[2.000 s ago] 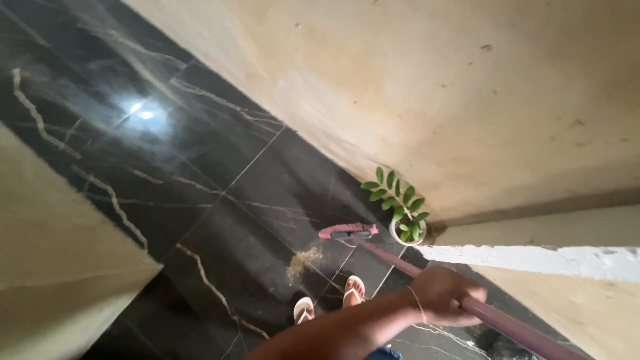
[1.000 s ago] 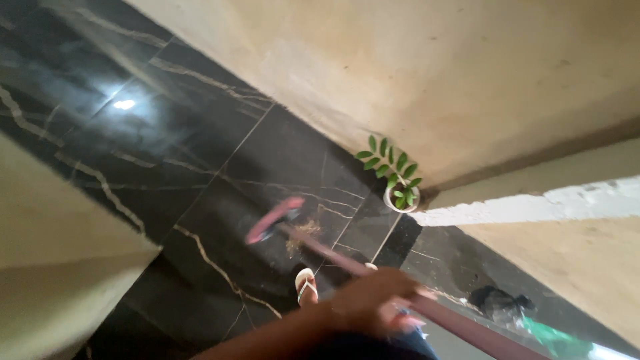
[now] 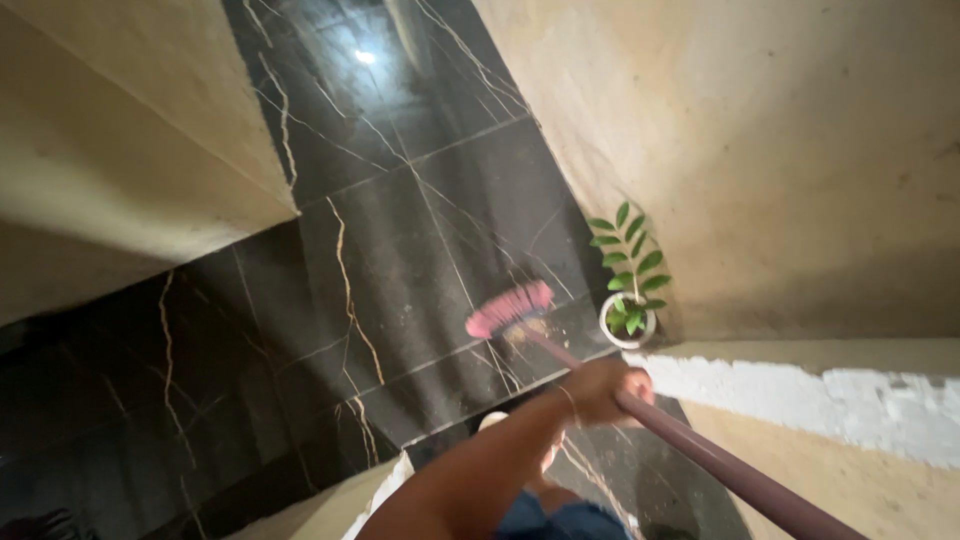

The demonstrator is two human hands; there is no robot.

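My left hand (image 3: 604,391), with a thin band at the wrist, is closed around the mauve handle (image 3: 720,457) of a push broom. The forearm crosses the lower middle of the view. Pink bristles on the broom head (image 3: 510,307) rest on the dark tiled floor, slightly blurred. A small heap of light brown debris (image 3: 529,331) lies against the near side of the head, by the handle joint. The handle runs out of view at the lower right. My right hand is not in view.
A potted plant (image 3: 628,321) in a white pot stands by the right wall (image 3: 750,165). A wall corner (image 3: 292,210) juts in at the left. A rough white ledge (image 3: 795,397) is at the right. My feet, one in a light sandal (image 3: 493,421), are below the broom.
The broom head has moved from beside the plant pot across the debris, then back to its far side. My left hand keeps hold of the handle. The view has turned.
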